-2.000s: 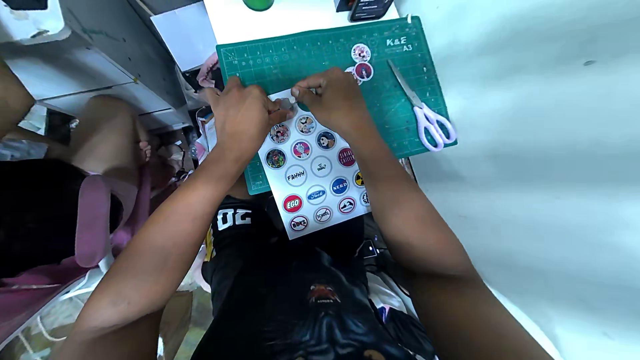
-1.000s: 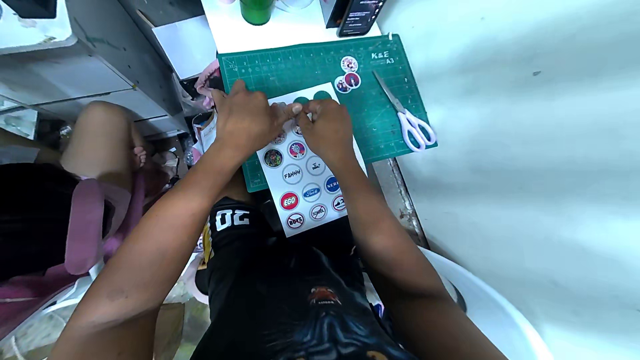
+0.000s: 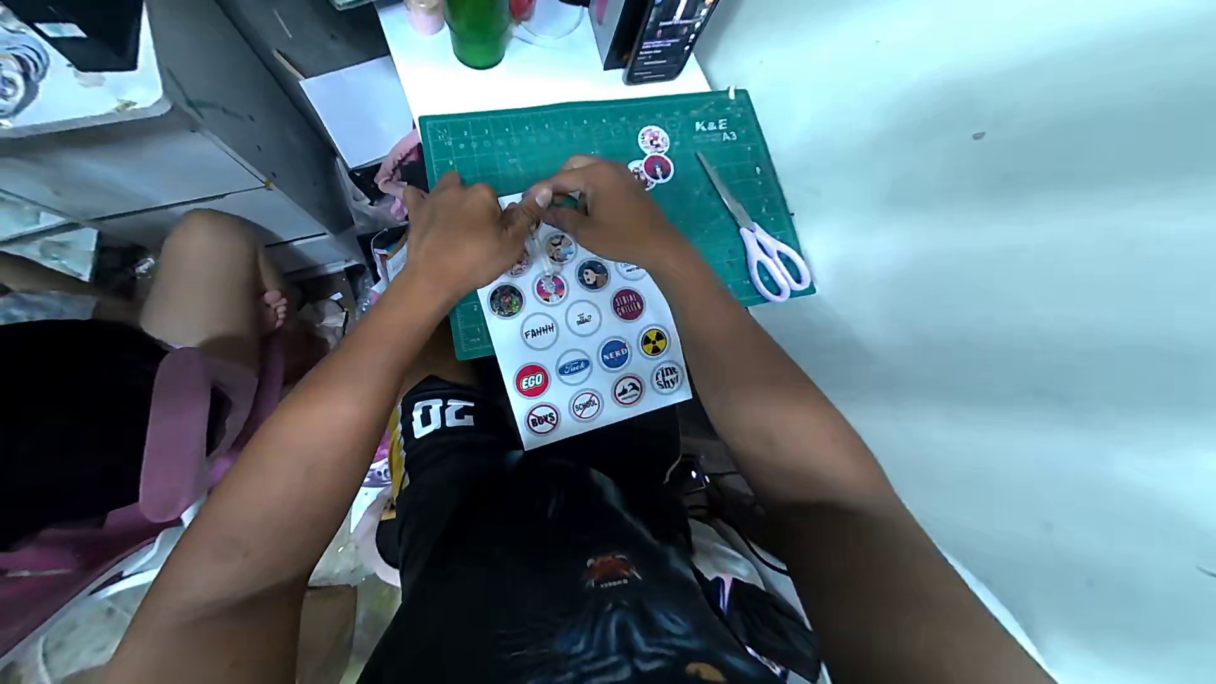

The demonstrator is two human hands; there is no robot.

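Observation:
A white sheet of round printed stickers (image 3: 602, 370) lies partly on a green cutting mat (image 3: 570, 133) and overhangs its near edge above my lap. At the sheet's far edge, my left hand (image 3: 465, 233) presses down, its thumb and fingertips meeting those of my right hand (image 3: 608, 214). The right thumb and index finger are pinched near the top row; whether a sticker is between them is hidden. Right of the hands, several round cut stickers (image 3: 655, 168) lie overlapping on the mat. Scissors with pale purple handles (image 3: 774, 261) rest near the mat's right edge, blades pointing away.
Behind the mat, a green bottle (image 3: 475, 33) and a phone (image 3: 670, 38) stand on the white table (image 3: 532, 81). A pale wall (image 3: 997, 285) borders the right side. Another person's bent leg (image 3: 204, 285) and a pink chair (image 3: 176, 432) are at the left.
Both hands remain close together at the sheet's far edge, with small finger movements. The view has shifted slightly.

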